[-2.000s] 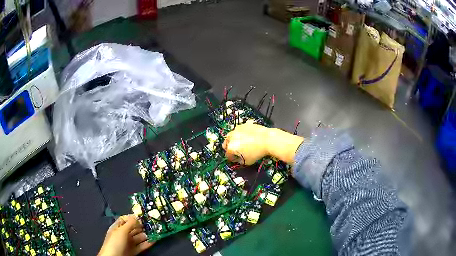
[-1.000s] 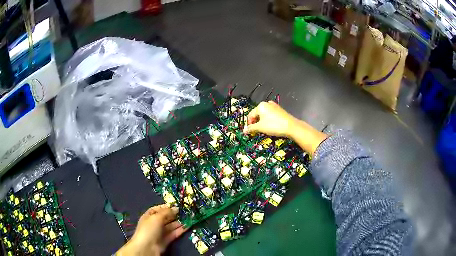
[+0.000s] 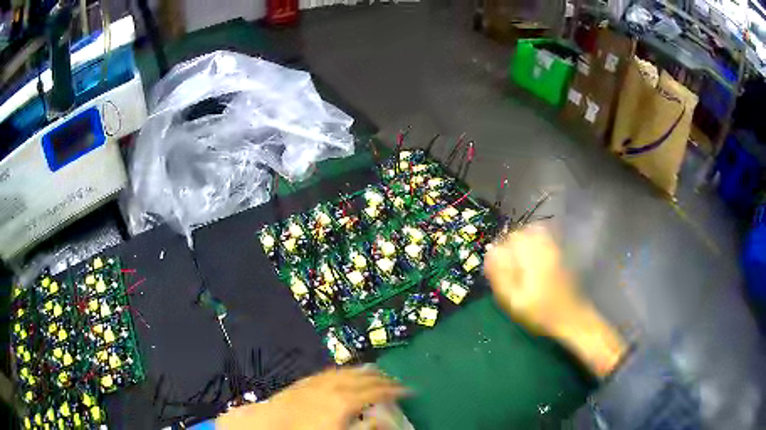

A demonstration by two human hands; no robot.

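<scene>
Populated green board panels (image 3: 369, 260) with yellow-topped transformers lie on a black mat at the centre, red and black lead wires standing up at their far and right edges. Several small board units (image 3: 380, 329) lie along the near edge. My right hand (image 3: 533, 273) is blurred, fingers curled, at the panels' right edge beside dark wires; whether it grips any is unclear. My left hand (image 3: 323, 399) is blurred at the bottom centre, off the panel, with a pale thing partly under it; its grip is unclear.
More board panels (image 3: 80, 332) lie at left. Thin black sleeves (image 3: 189, 388) lie loose at the lower left, near a green-ended piece (image 3: 212, 304). A clear plastic bag (image 3: 227, 134) and a white machine (image 3: 63, 180) stand behind. A green crate (image 3: 542, 71) and cartons stand across the floor.
My left hand has let go of the panel's near left corner and moved right and down. My right hand has moved right and down from above the panels. The view has shifted left.
</scene>
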